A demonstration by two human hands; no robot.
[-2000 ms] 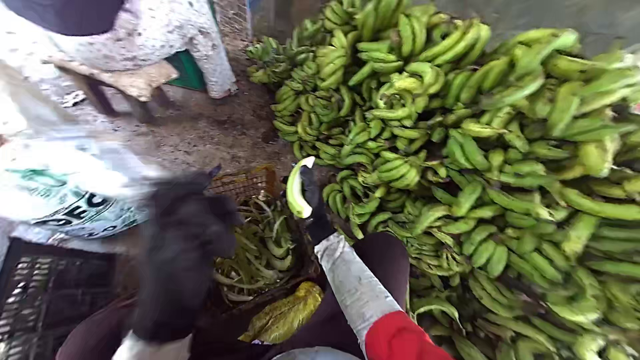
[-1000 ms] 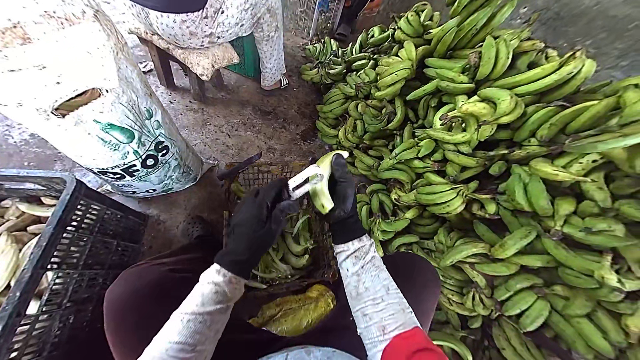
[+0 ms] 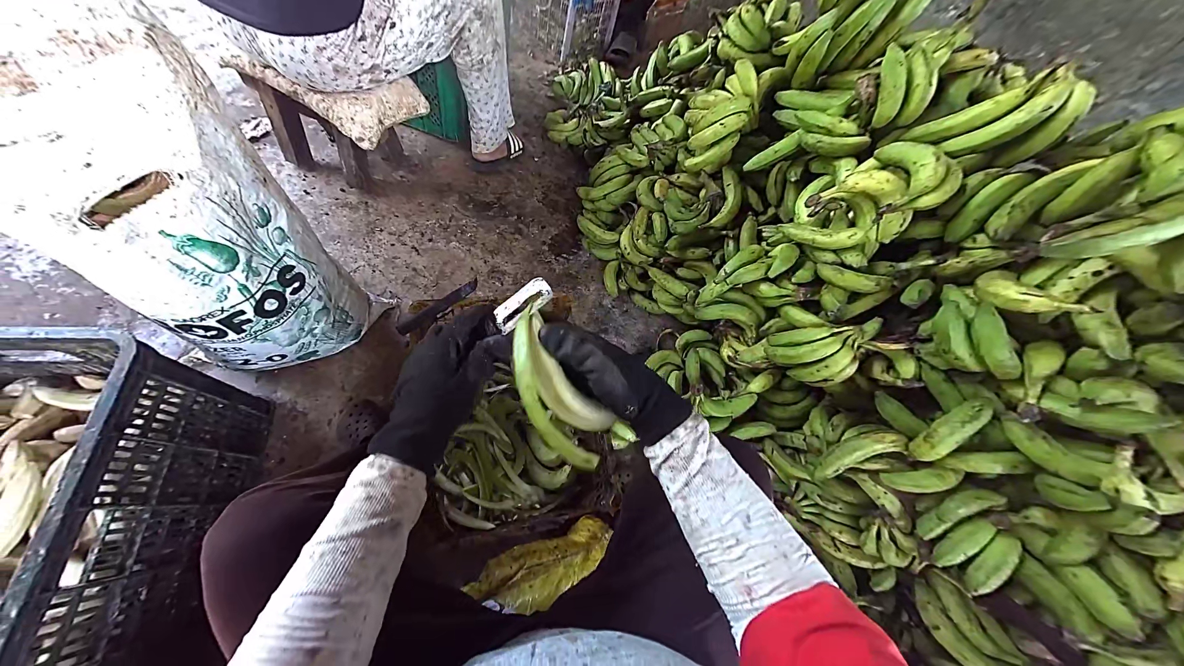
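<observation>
My left hand [image 3: 444, 379], in a black glove, grips a white peeler [image 3: 524, 304] over the top end of a partly peeled green plantain [image 3: 569, 393]. My right hand [image 3: 610, 375], also gloved in black, is closed round the plantain from the right side. A long strip of green peel [image 3: 538, 398] hangs down along the fruit's left side. Below both hands, a crate between my legs holds many green peel strips [image 3: 499, 462]. A knife [image 3: 437, 307] with a dark blade lies by the crate's far left edge, just beyond my left hand.
Green plantains [image 3: 832, 277] form a large heap on the right. At the left stand a black plastic crate [image 3: 176, 444] of peeled plantains and a printed white sack [image 3: 231, 250]. A yellowed leaf [image 3: 546, 566] lies near my lap. A person sits on a wooden stool [image 3: 342, 111] behind.
My left hand, away from the plantain two seconds ago, is now at it with the peeler. Since one second ago, the plantain has tipped more upright and a long peel strip hangs from it.
</observation>
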